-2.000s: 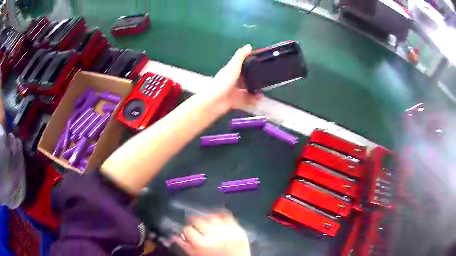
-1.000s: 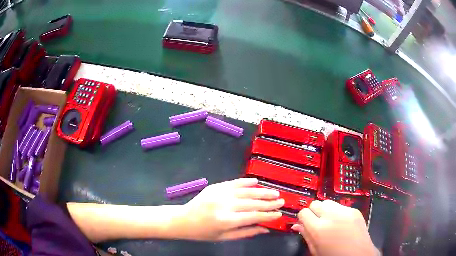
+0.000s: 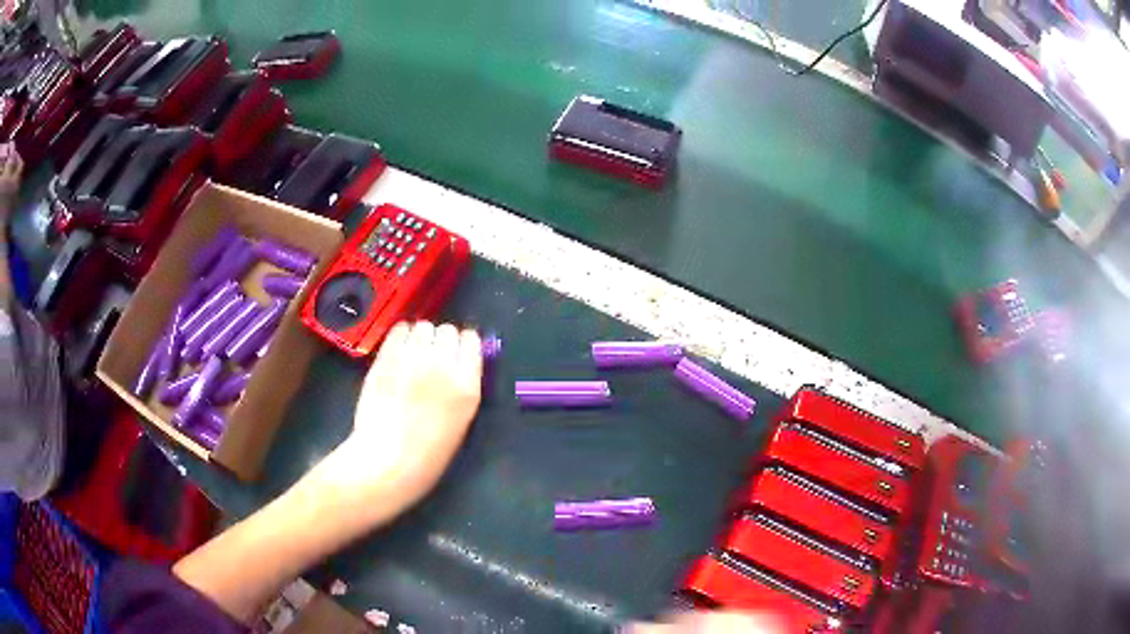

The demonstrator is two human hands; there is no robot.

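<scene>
My left hand (image 3: 421, 396) is over the bench beside the stacked red radios (image 3: 384, 279), with fingers bent down. The end of a purple cell (image 3: 492, 349) shows past its fingertips; whether they grip it is hidden. Several other purple cells (image 3: 563, 394) lie loose to its right. My right hand (image 3: 731, 623) is blurred and cut off by the bottom edge, at the near end of the row of red radios on edge (image 3: 812, 520); its fingers cannot be made out.
An open brown box (image 3: 242, 448) of purple cells stands left of my left hand. Black-backed radios (image 3: 124, 173) are piled at far left. A black-backed radio (image 3: 616, 139) lies on the green belt (image 3: 768, 211), beyond the worn white edge (image 3: 582, 279). A blue crate (image 3: 50, 564) is at lower left.
My left hand has moved from the row of radios to the cell beside the stacked radios. My right hand has dropped to the bottom edge. The view has shifted left.
</scene>
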